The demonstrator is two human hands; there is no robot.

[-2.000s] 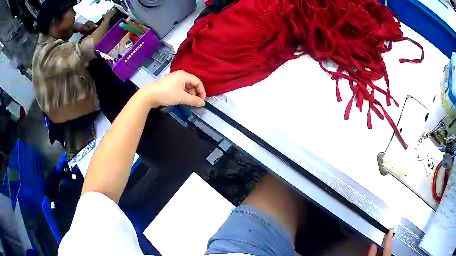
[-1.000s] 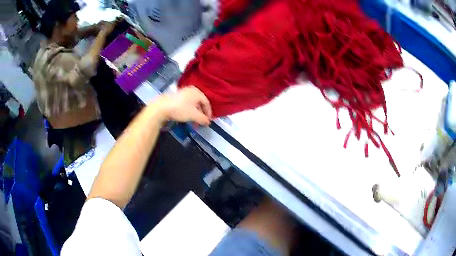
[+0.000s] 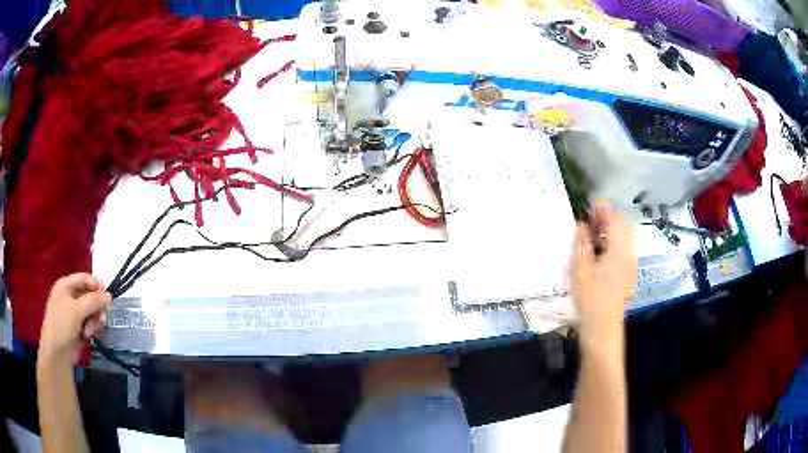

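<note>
My left hand [image 3: 75,314] is closed on several black cords [image 3: 164,257] at the table's front left. The cords run right over the white table towards the machine needle area and the papers. My right hand [image 3: 604,265] is blurred, beside the right edge of the white papers [image 3: 505,212]. A dark green or black thing [image 3: 574,175] shows just above its fingers; whether it holds this is unclear. A red scissor handle loop [image 3: 403,190] lies left of the papers, its blades not made out.
A red garment bundle [image 3: 53,195] with hanging red ties [image 3: 208,177] lies at left. The white sewing machine [image 3: 532,66] spans the back. A ruler strip [image 3: 283,318] runs along the front edge. More red fabric [image 3: 740,168] is at right, and my lap is below.
The view has swung right to the machine. My left hand now holds several cords instead of one cord end at the table edge. My right hand has come into fuller view by the papers.
</note>
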